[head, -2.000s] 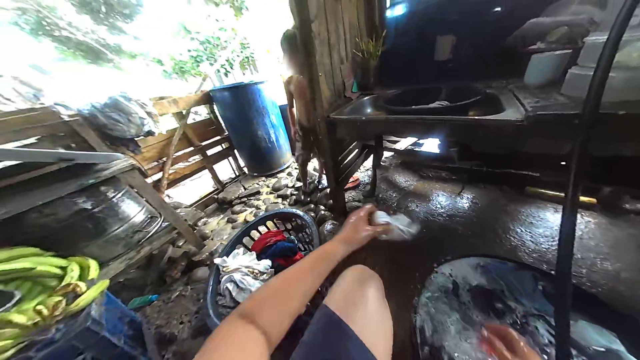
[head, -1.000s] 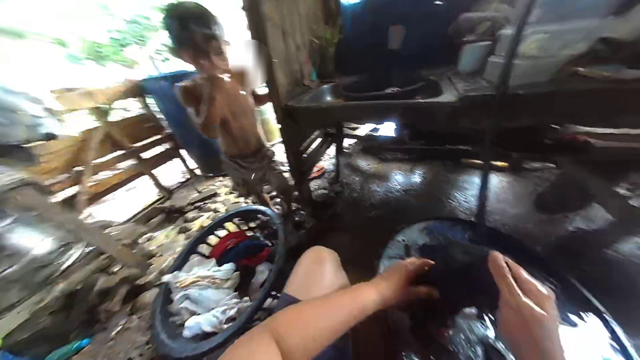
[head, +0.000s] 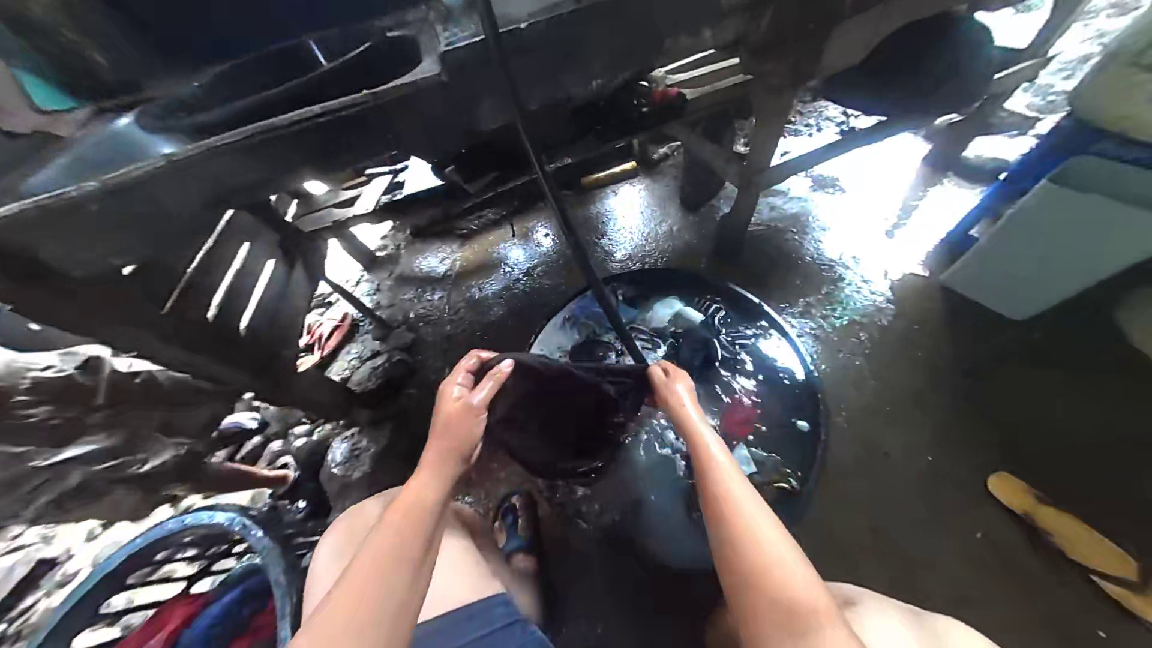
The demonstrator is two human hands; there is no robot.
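Note:
A dark wet cloth garment (head: pixel 562 414) is stretched between my hands, over the left edge of a round black tub. My left hand (head: pixel 468 396) grips its left upper corner, thumb on top. My right hand (head: pixel 668 387) closes on its right upper corner. Beneath and behind the cloth, the tub (head: pixel 814 405) holds water with several pieces of clothing in it, among them a red one (head: pixel 739 418). A black hose (head: pixel 562 211) runs down from above into the tub, its lower end hidden near my right hand.
At lower left stands a plastic laundry basket (head: pixel 261 531) with red and blue clothes. A wooden counter with a basin (head: pixel 378 67) crosses the top. Red sandals (head: pixel 326 340) lie by stones. A white container (head: pixel 1048 243) is at right, above a yellowish flat object (head: pixel 1062 526) on the wet floor.
Two seconds ago my left hand was out over the floor with a light cloth; now both hands hold a dark garment up at the tub. The view has swung right and down.

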